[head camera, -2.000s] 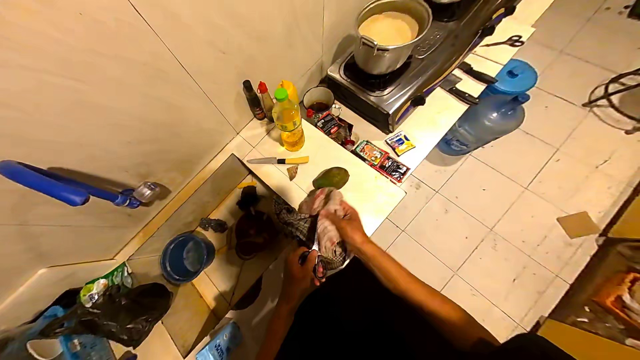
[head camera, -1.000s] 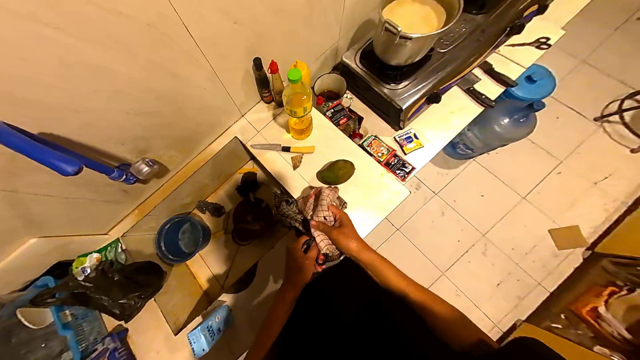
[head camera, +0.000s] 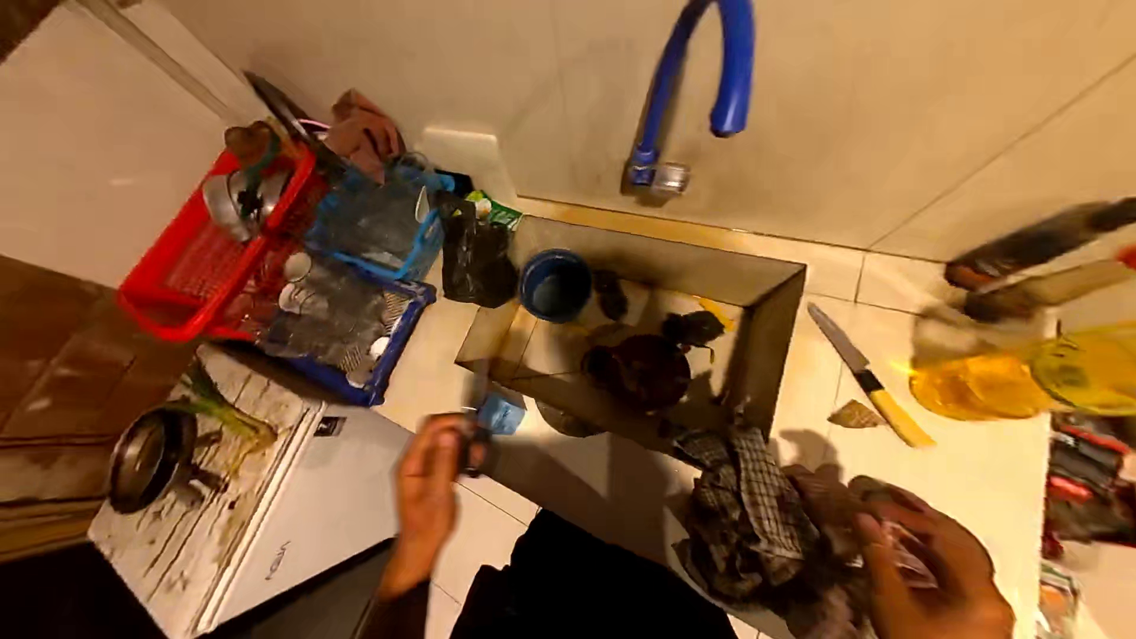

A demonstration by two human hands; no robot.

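My left hand, blurred, is raised in front of the sink's near left corner and closed around a dark-handled object, perhaps a knife, whose thin end points up. At the lower right my right hand grips crumpled cloth beside a checkered kitchen towel, which drapes over the near edge of the counter. A knife with a yellow handle lies on the counter right of the sink, next to a small brown piece. The yellow oil bottle is at the right.
The tiled sink holds a blue bowl and a dark brown pot. A blue faucet arches above. To the left are a red basket, blue crates, a black plastic bag, and a pan on a white appliance.
The view has swung left. My hands, together at the cloth before, are now apart: the left with the dark-handled object on the left, the right at the cloth.
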